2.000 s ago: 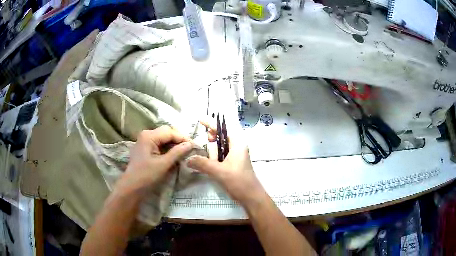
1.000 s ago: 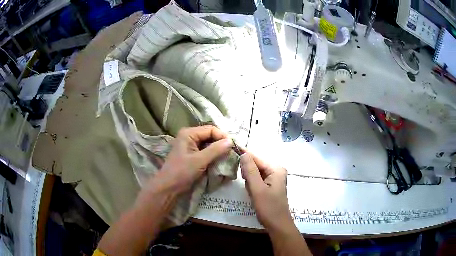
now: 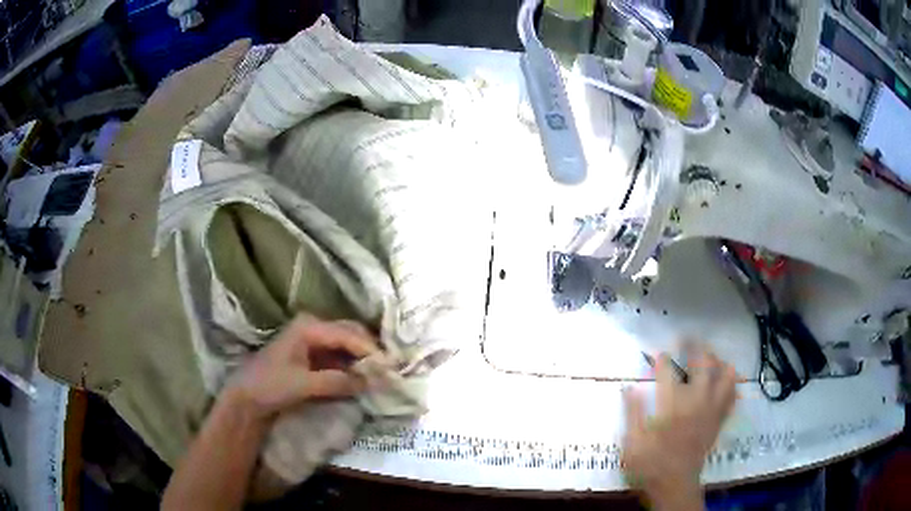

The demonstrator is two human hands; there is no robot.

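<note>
The khaki garment with cream striped lining [image 3: 345, 165] lies on the left of the white table, with a round opening showing khaki inside. My left hand [image 3: 300, 369] pinches the garment's edge near the table front. My right hand [image 3: 681, 414] is away to the right over the table, blurred, at the small dark thread snips [image 3: 667, 367]; whether its fingers grip them is unclear. The white sewing machine [image 3: 739, 200] stands at the right, its needle area [image 3: 579, 277] between my hands and further back.
Black-handled scissors [image 3: 784, 349] lie under the machine arm. A pale lamp bar [image 3: 555, 120] hangs left of the machine head. Brown cardboard [image 3: 120, 259] lies under the garment at left. Printed ruler marks [image 3: 499, 449] run along the front edge. A control panel [image 3: 844, 70] and notebook [image 3: 889, 130] are at the upper right.
My right hand has moved away from the garment to the right, with the snips now at its fingers near the table. My left hand still holds the garment edge. The camera view has shifted.
</note>
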